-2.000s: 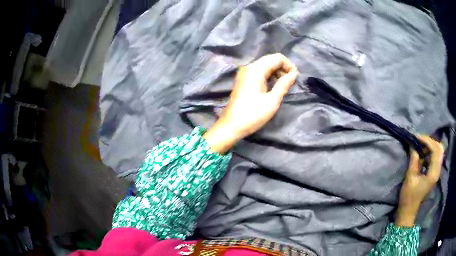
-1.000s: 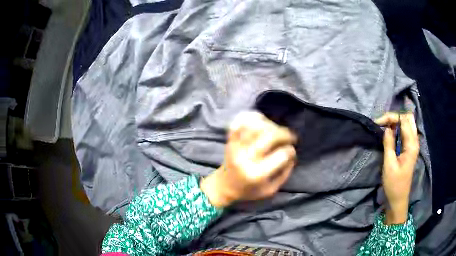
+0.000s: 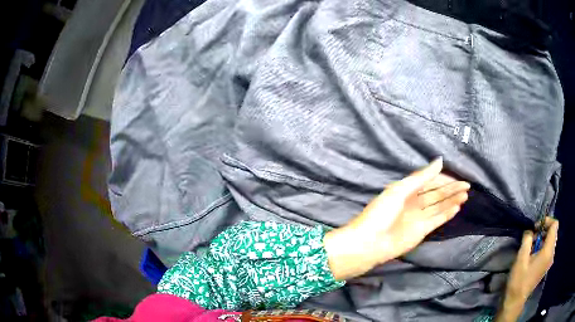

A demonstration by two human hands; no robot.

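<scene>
A large denim garment lies with its paler grey-blue inside [image 3: 296,132] facing up. Seams and a tiny white label [image 3: 466,134] show on it. My left hand [image 3: 403,217] lies flat, palm partly up, fingers extended and holding nothing, at a fold where a dark navy face [image 3: 479,214] shows. My right hand [image 3: 533,264] is at the garment's right edge, fingers closed on the dark edge. The blue handle of the thread snips [image 3: 538,242] shows between its fingers; the blades are hard to make out.
Dark cloth [image 3: 511,22] lies behind and to the right of the garment. A pale board or tray [image 3: 85,60] stands at upper left. A blue object [image 3: 151,265] shows at lower left, beside the grey floor [image 3: 82,233].
My left hand has moved right and changed from a loose fist to flat, extended fingers. My right hand has moved down and right with the edge. The dark opening shows narrower, and the garment has shifted.
</scene>
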